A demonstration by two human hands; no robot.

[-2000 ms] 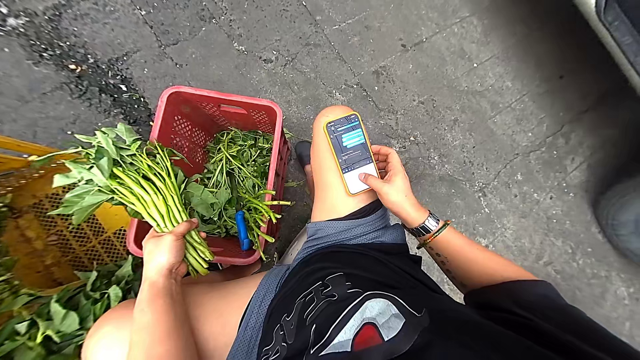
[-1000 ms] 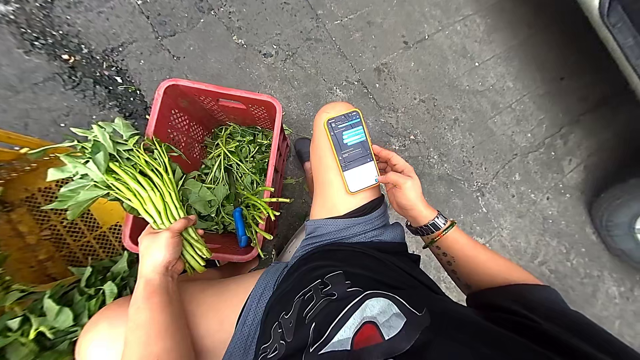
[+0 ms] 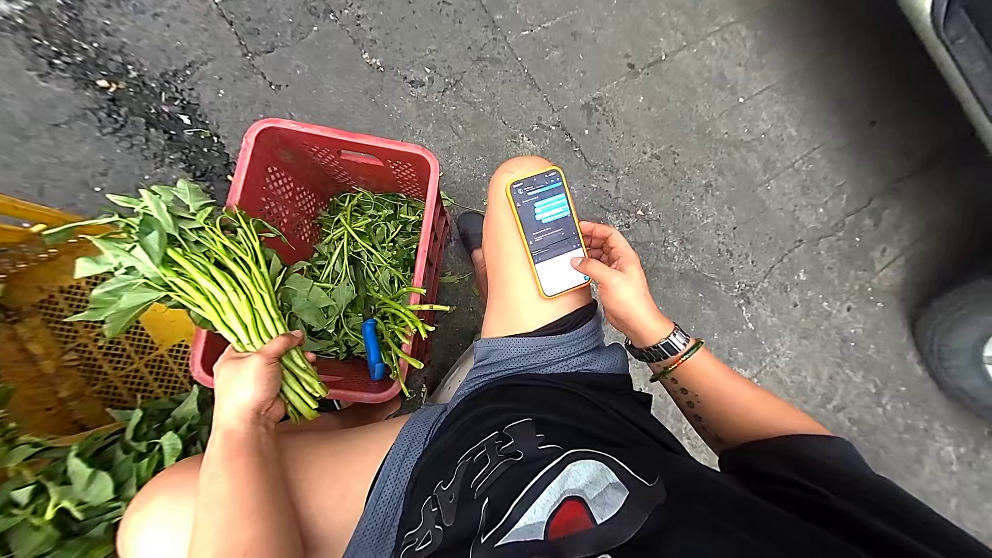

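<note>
My left hand (image 3: pixel 252 380) is closed around the stems of a bunch of leafy greens (image 3: pixel 225 291), whose leaves point to the upper left. Beside it stands a red plastic crate (image 3: pixel 341 147) with more cut greens (image 3: pixel 349 263) inside. A blue handle (image 3: pixel 373 350) rests among the stems near the crate's near edge. A smartphone in a yellow case (image 3: pixel 549 232) lies on my right thigh, its lit screen up. My right hand (image 3: pixel 616 279) is at the phone's lower right side, the thumb over the lower screen and the fingers by the edge.
A yellow plastic crate (image 3: pixel 116 364) is at the left, with a heap of leafy greens (image 3: pixel 93 480) below it. Grey paving (image 3: pixel 697 139) surrounds my legs. A wheel (image 3: pixel 957 349) is at the right edge, and part of a vehicle (image 3: pixel 957 62) shows at the upper right.
My right thumb has moved from the phone's right edge, where it was one second ago, back over the lower screen. The left hand has kept hold of the greens.
</note>
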